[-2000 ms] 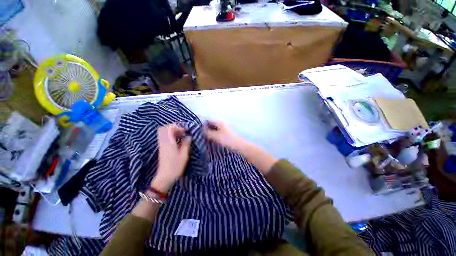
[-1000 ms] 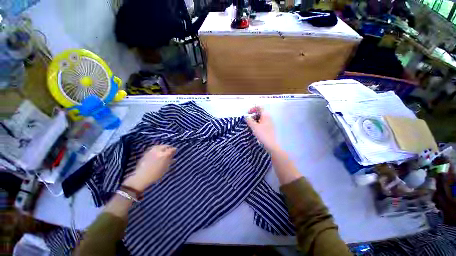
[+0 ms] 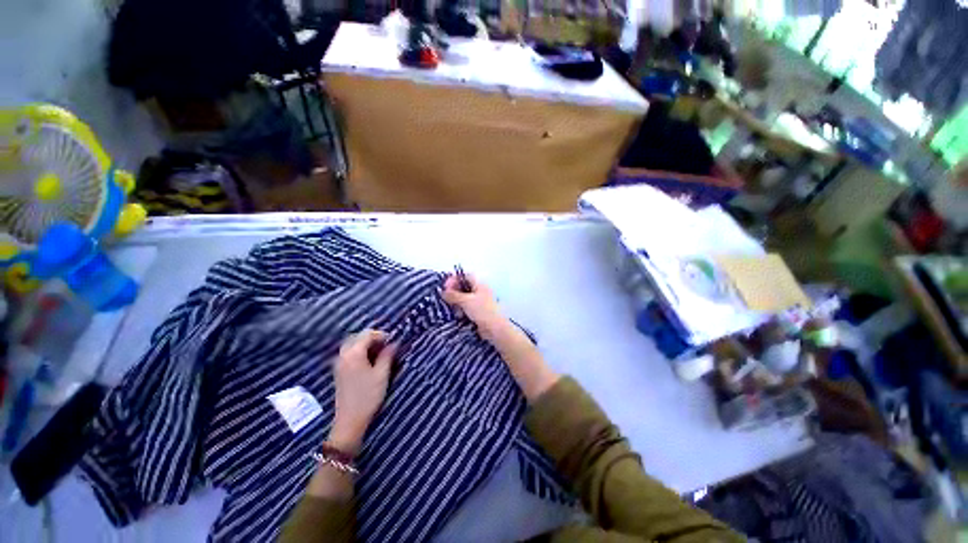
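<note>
A dark and white striped garment (image 3: 425,424) lies rumpled over the left and middle of the white worktable (image 3: 637,445). My left hand (image 3: 362,384) pinches its cloth near the middle, fingers closed on a fold. My right hand (image 3: 474,305) is at the garment's upper right edge, with small dark tips showing beyond its fingers, which look like thread snips (image 3: 460,278); most of the tool is hidden in the hand. A white label (image 3: 295,407) lies on the cloth left of my left hand.
A yellow and blue fan (image 3: 48,186) and a smartphone (image 3: 55,443) are at left. Papers (image 3: 663,249) with a tape roll (image 3: 703,278) and small containers are at right. Another striped pile (image 3: 807,493) is at lower right. A brown-fronted table (image 3: 478,149) stands beyond.
My view has turned right. My left hand has gone from resting over the cloth to pinching it. The white label now shows again, and the garment's upper part has been shifted and folded.
</note>
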